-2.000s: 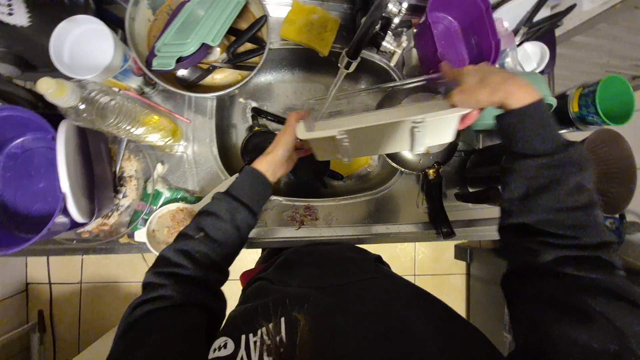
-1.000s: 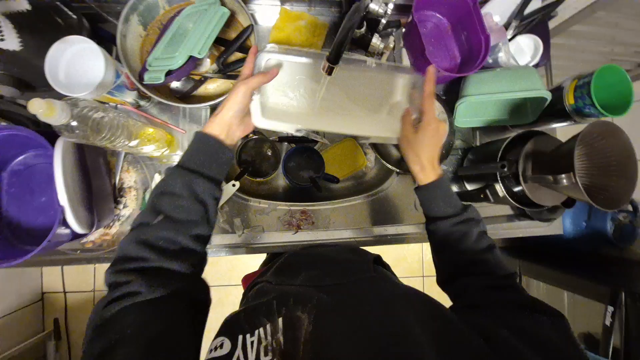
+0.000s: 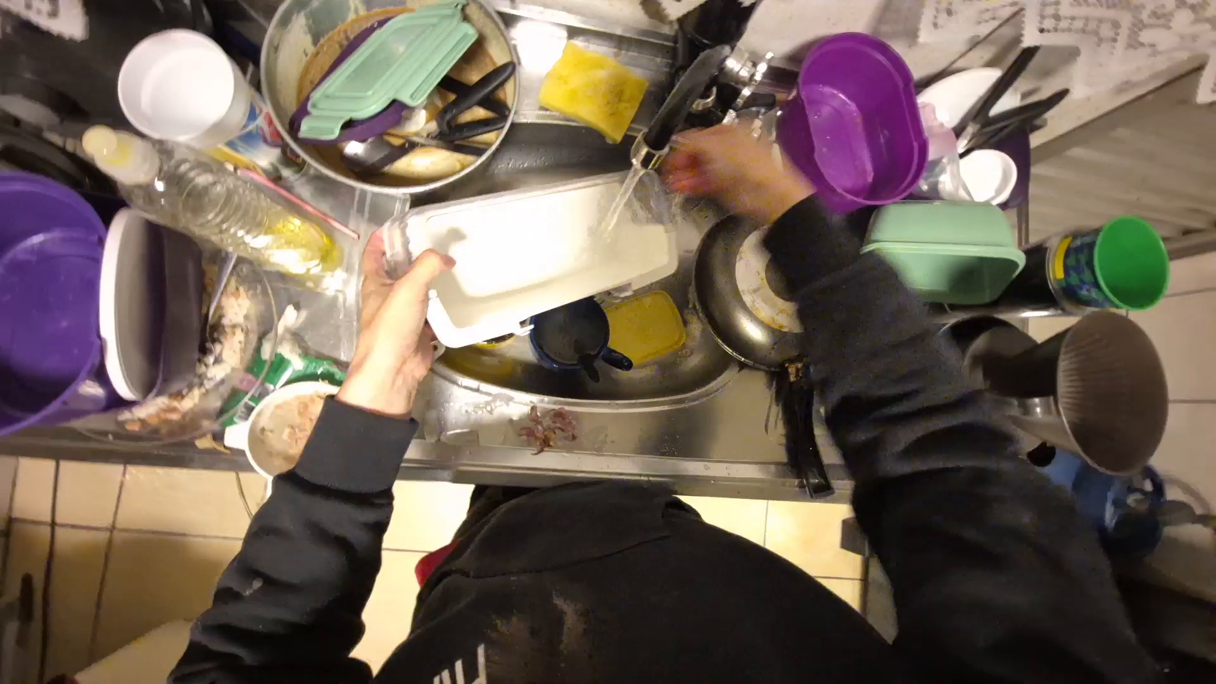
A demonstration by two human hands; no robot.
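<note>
My left hand point(image 3: 394, 318) grips the left end of a white rectangular plastic container point(image 3: 541, 252), thumb over its rim, above the steel sink point(image 3: 589, 394). Water runs from the faucet point(image 3: 679, 109) into its right part. My right hand point(image 3: 736, 171) is blurred beside the faucet spout, off the container; its fingers cannot be made out. Below the container lie a dark blue pan point(image 3: 570, 334) and a yellow plastic lid or dish point(image 3: 648, 326). A frying pan point(image 3: 731, 294) rests at the basin's right side, partly under my right sleeve.
A pot of utensils point(image 3: 389, 157) and a yellow sponge point(image 3: 594, 92) are behind the basin. An oil bottle point(image 3: 218, 204) and purple tub point(image 3: 43, 299) stand left. A purple container point(image 3: 855, 123), a green container point(image 3: 943, 249) and a green-rimmed cup point(image 3: 1129, 263) are at right. Food scraps point(image 3: 548, 429) lie on the front ledge.
My right hand has left the container's right end and moved up to the faucet. My left hand still holds the container, which now tilts differently. The green container, partly hidden two seconds ago, shows fully.
</note>
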